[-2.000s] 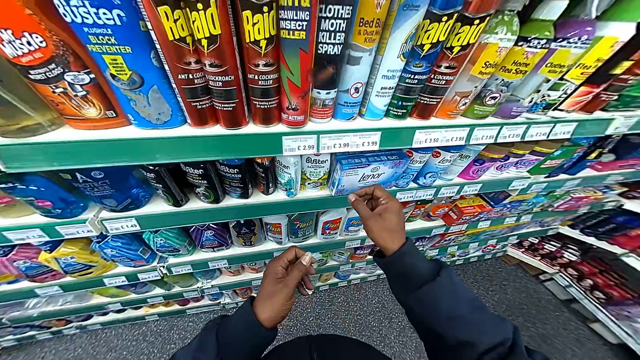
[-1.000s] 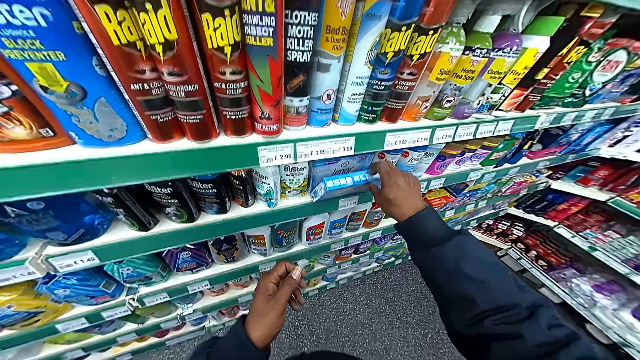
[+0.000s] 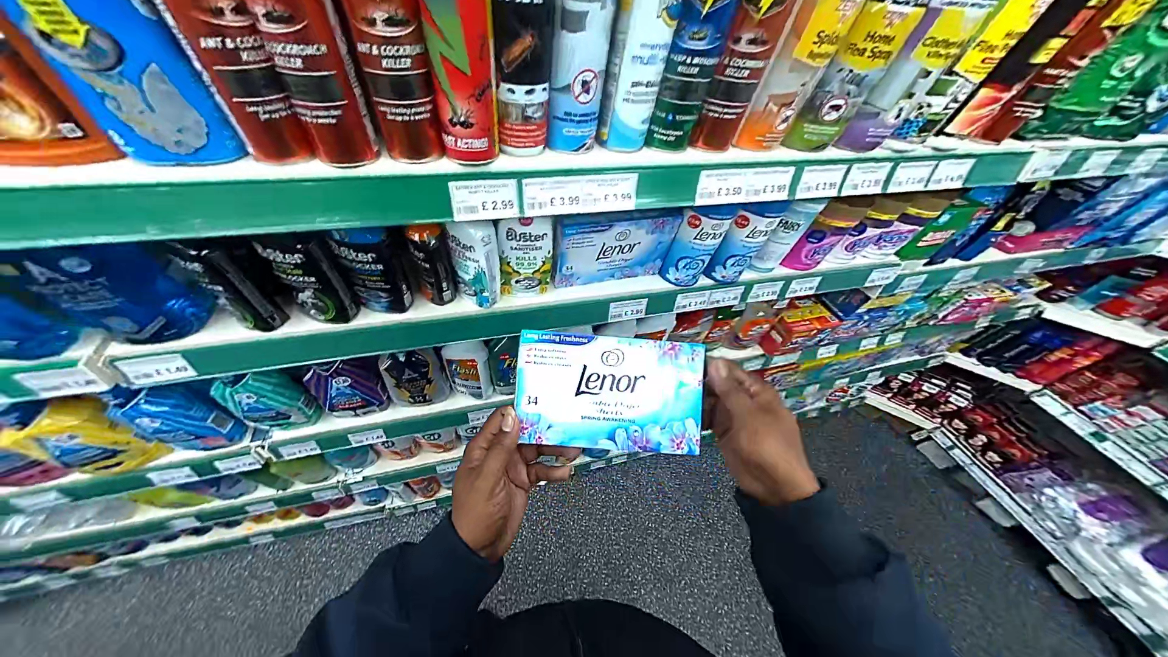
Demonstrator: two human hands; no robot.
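Note:
A blue and white Lenor tumble dryer sheets box point(image 3: 610, 394) is held upright in front of the shelves, its printed front facing me. My left hand point(image 3: 504, 482) grips its lower left corner, thumb on the front and fingers behind. At the right edge, my right hand point(image 3: 759, 429) holds the box too, its fingertips partly hidden by blur and by the box. Beyond it, a similar Lenor box point(image 3: 616, 248) stands on the second shelf, between a Buster sanitiser bottle point(image 3: 526, 255) and a Lenor bottle point(image 3: 698, 245).
Insect killer spray cans point(image 3: 401, 87) line the top shelf above a green shelf edge point(image 3: 319, 203) with price labels. Cleaning packs point(image 3: 349, 388) fill lower shelves. Another stocked shelf unit point(image 3: 1049, 438) stands at the right, with grey speckled flooring point(image 3: 630, 547) between.
My right hand has taken a Lenor box from the second shelf and brought it down towards me. My left hand, not touching it a second ago, now holds its left side.

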